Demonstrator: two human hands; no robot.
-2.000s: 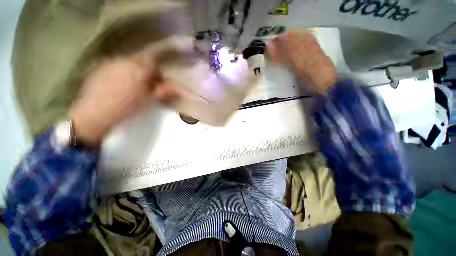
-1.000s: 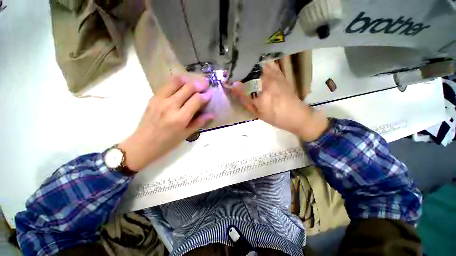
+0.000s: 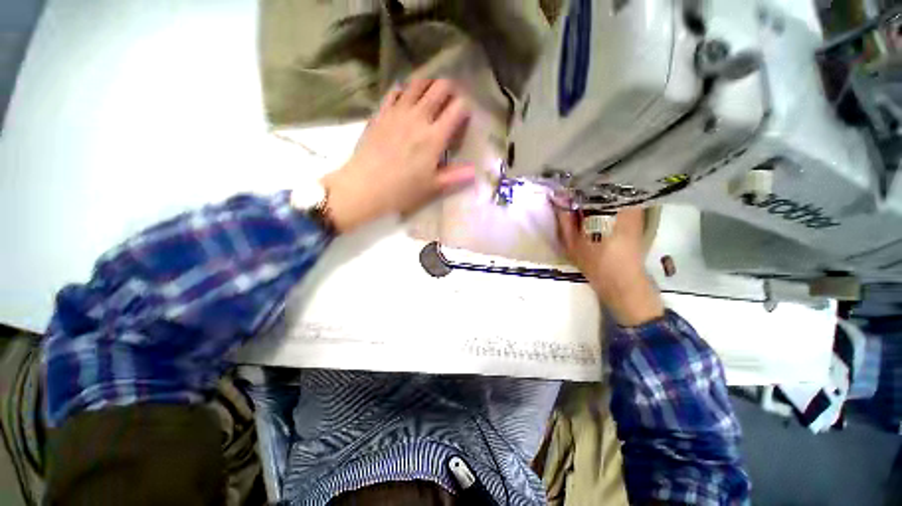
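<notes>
The khaki garment panel lies in folds on the table at the upper middle, and its paler, brightly lit part runs under the needle area. The lockstitch machine stands over it with a violet-white light at the presser foot. My left hand lies on the cloth left of the needle, fingers spread and pointing up. My right hand is at the right of the needle, under the machine head, its fingertips at the cloth edge and partly hidden. I cannot tell whether it grips the cloth.
The white table has a printed ruler along its front edge and a dark round spot by the slit. Khaki cloth hangs below the table at my right, and more lies at the lower left. Black-and-white cloth is at the far right.
The view has turned, so the machine and cloth appear farther right. My left hand has moved from beside the needle up onto the folded cloth. My right hand stays by the needle.
</notes>
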